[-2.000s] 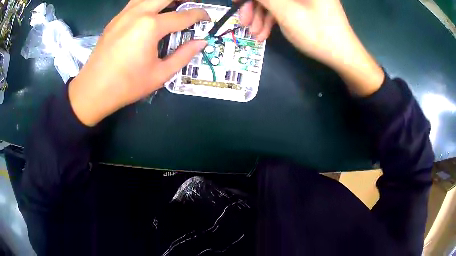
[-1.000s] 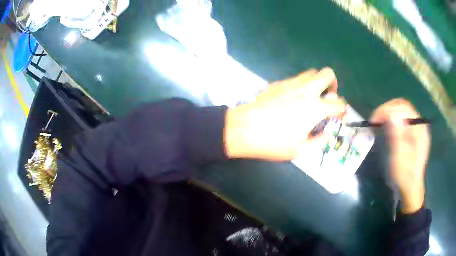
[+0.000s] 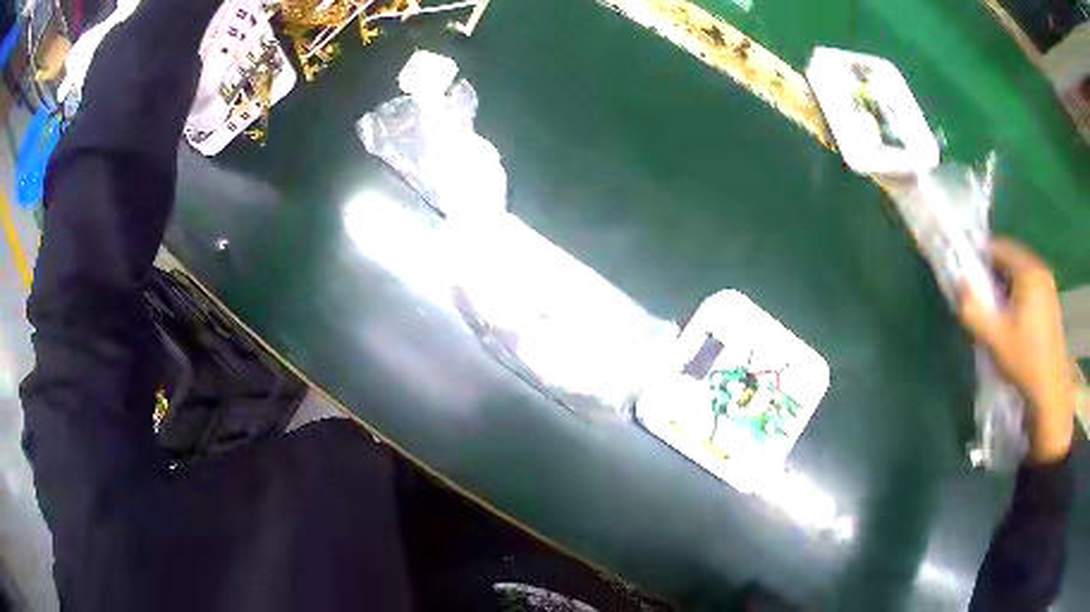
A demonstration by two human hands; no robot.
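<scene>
An open white socket housing lies on the dark green tabletop right of centre, with a green circuit board, thin wires and a dark block inside. Its bagged cord runs up and left from it. A second open housing sits at the upper right, its bagged cord hanging down to the right. My right hand is closed around this bagged cord. My left sleeve rises along the left side, and the left hand is past the top edge, out of the picture.
A third white housing lies at the upper left beside a tangled heap of brass strips. A raised strip crosses the upper right. Black bins stand below the table's left edge.
My hands have left the nearer housing. My left arm has swung up and left, its hand out of view. My right hand has taken hold of another cord; the black stick no longer shows.
</scene>
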